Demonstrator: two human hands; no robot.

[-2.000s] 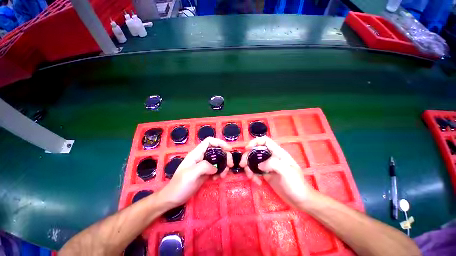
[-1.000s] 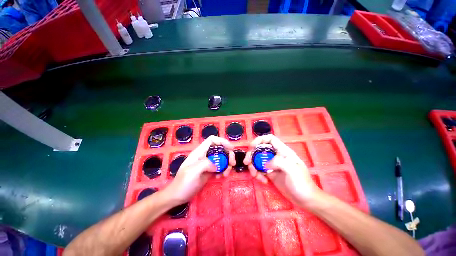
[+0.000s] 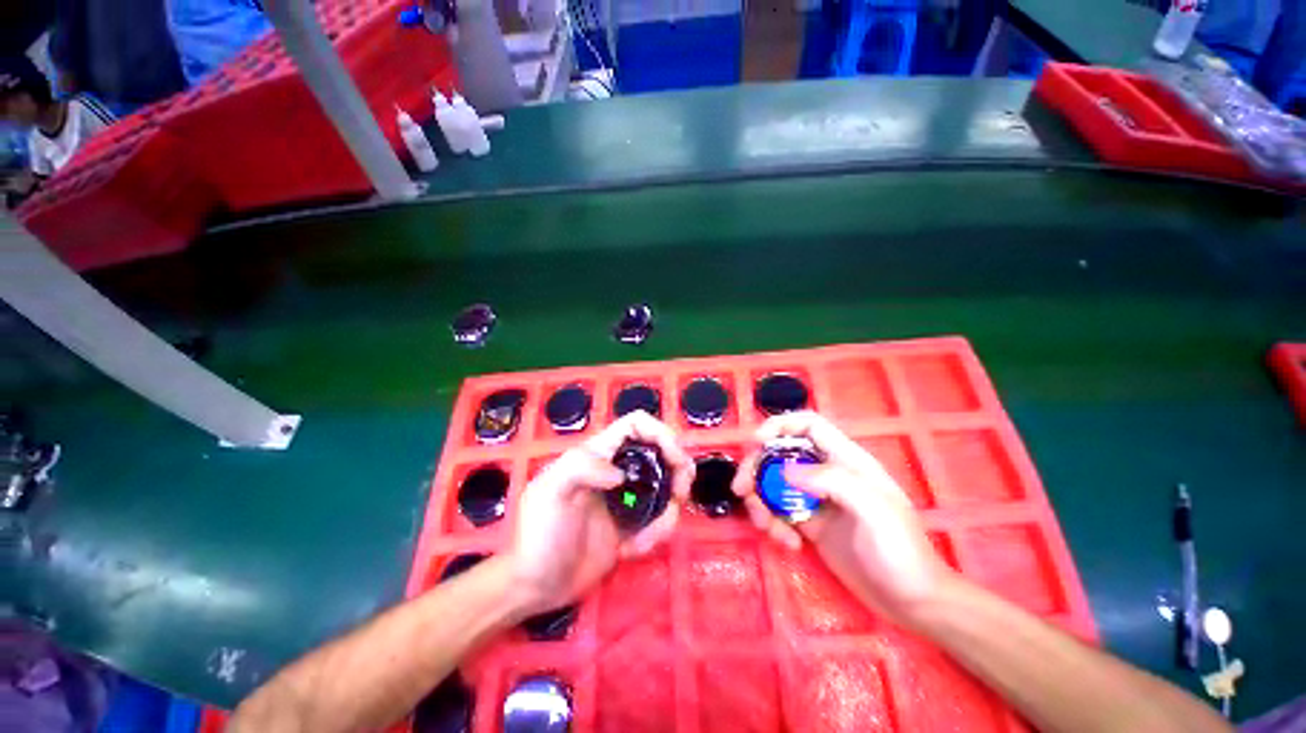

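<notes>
My left hand holds a round watch unit over the red tray; its face is black with a small green mark. My right hand holds a second watch unit with a lit blue face and pale lines. My thumbs lie on both faces. The red tray has square pockets. Dark watch units sit in its back row, left side and one pocket between my hands. Several right and middle pockets are empty. My forearms hide part of the tray.
Two dark units, one at left and one at right, lie on the green bench beyond the tray. A pen and a white disc on a lead lie at right. White bottles stand behind. A person is at far left.
The left unit's face went from blue to black with a green mark and is tilted; the right one stays blue. The view has shifted, so the tray sits lower and further right.
</notes>
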